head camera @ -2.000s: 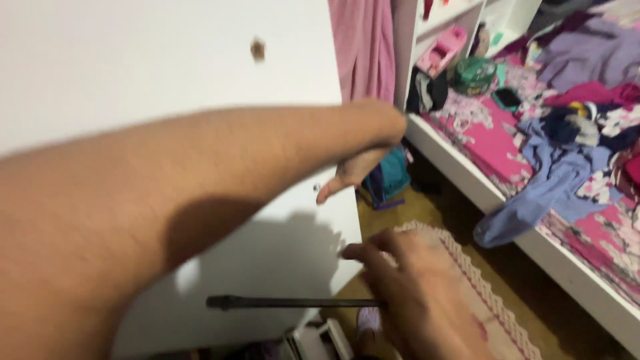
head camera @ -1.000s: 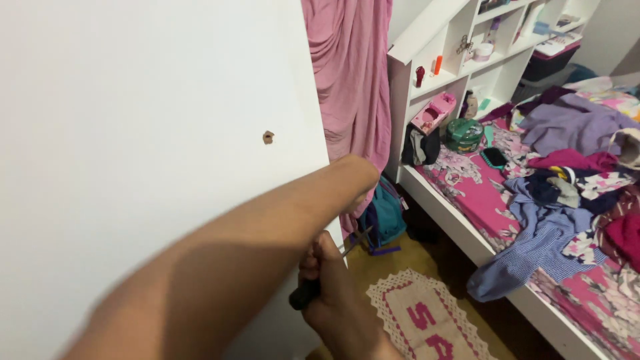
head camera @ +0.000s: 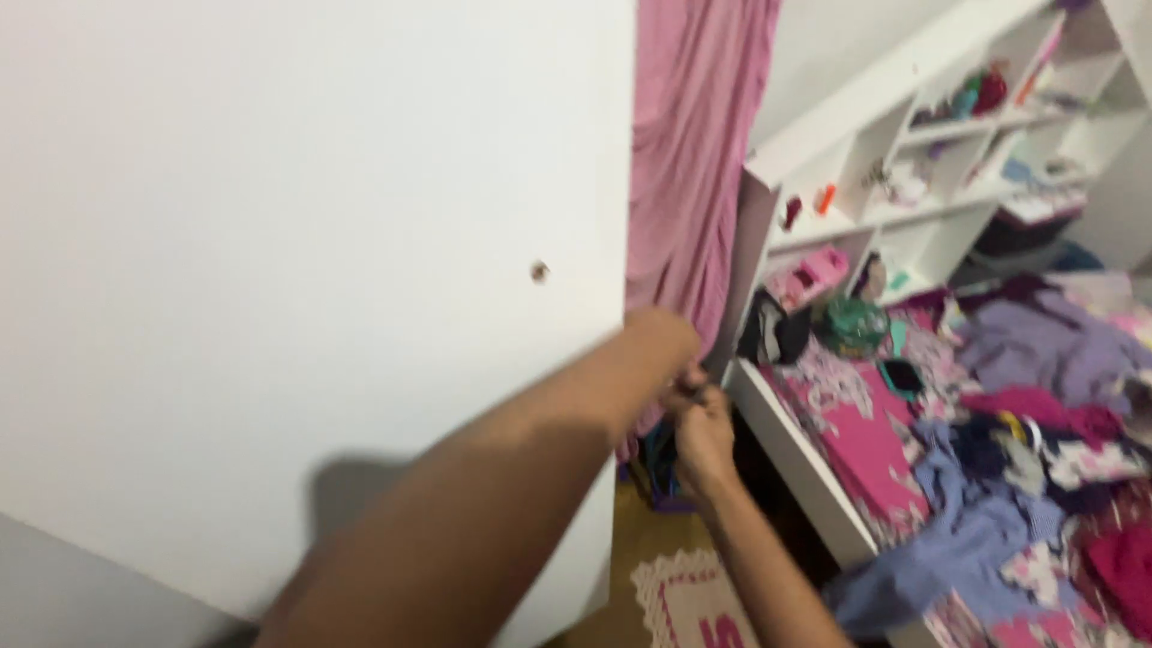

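A white panel (head camera: 315,225) with a small, rough-edged hole (head camera: 538,272) fills the left side of the head view. My left arm crosses in front of it, and my left hand (head camera: 668,337) bends over beyond the panel's right edge, its fingers mostly hidden behind the wrist. Close below and touching or nearly touching it is my right hand (head camera: 704,436), fingers curled. A small dark thing shows between the fingertips of the two hands, too blurred to name; which hand grips it I cannot tell.
A pink curtain (head camera: 688,153) hangs behind the panel's edge. At right, a white-framed bed (head camera: 801,468) bears heaped clothes (head camera: 1044,351) beside a white shelf unit (head camera: 909,216). Below lies a crocheted-edge rug (head camera: 693,598); a blue and purple bag (head camera: 664,463) sits behind my hands.
My right hand earlier held a dark rod-like tool, then a dark handle near the panel's edge; it has moved up and right to my left hand. That handle no longer shows. The view has shifted.
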